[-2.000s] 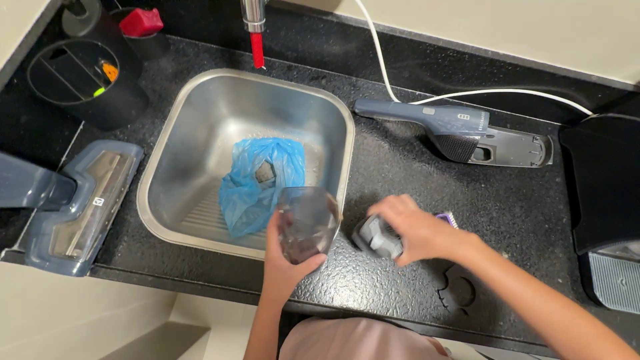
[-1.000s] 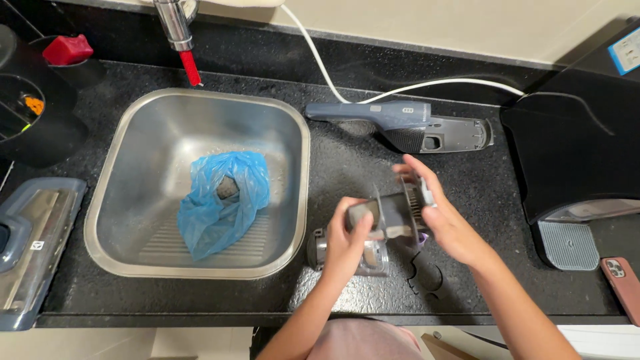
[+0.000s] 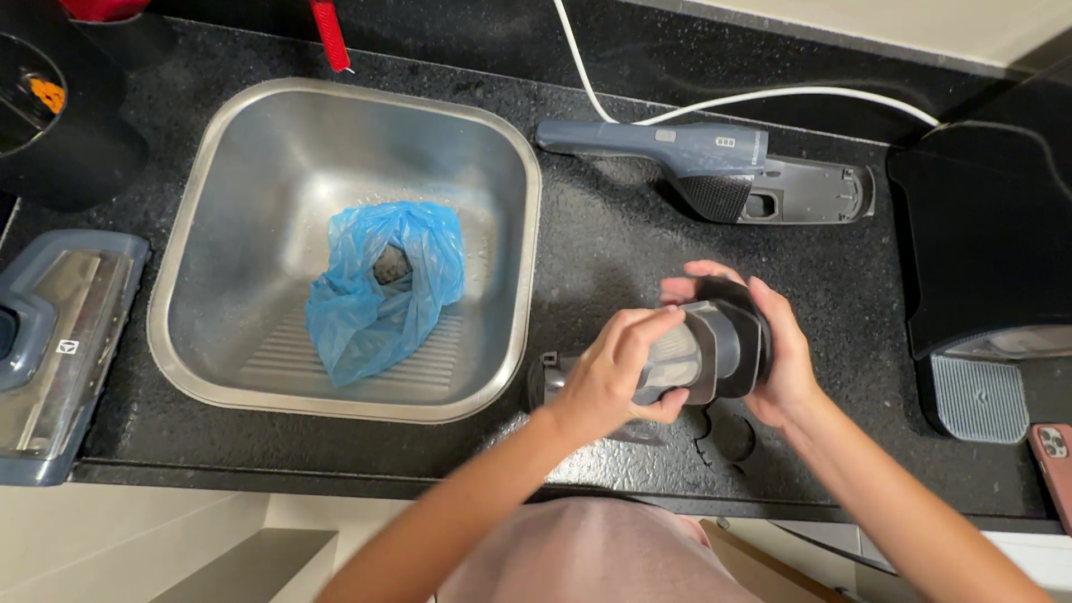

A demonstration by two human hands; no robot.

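Both hands are round a vacuum cleaner filter assembly above the black counter. My left hand grips its pale, grey-framed inner end; my right hand holds the dark outer rim. Partly hidden below my left hand lies a clear plastic dust container. Behind the hands rests the blue-grey body of a handheld vacuum, its front part uncovered. A blue plastic bag with a grey clump of dust in its opening lies in the steel sink.
The steel sink's rim is left of the hands. A vacuum floor head and black holders stand farther left. A white cable runs behind. At right are a black appliance and a phone. A red-tipped faucet hangs above.
My left hand has let go of the clear container, which it held two seconds ago, and now grips the filter assembly along with my right hand.
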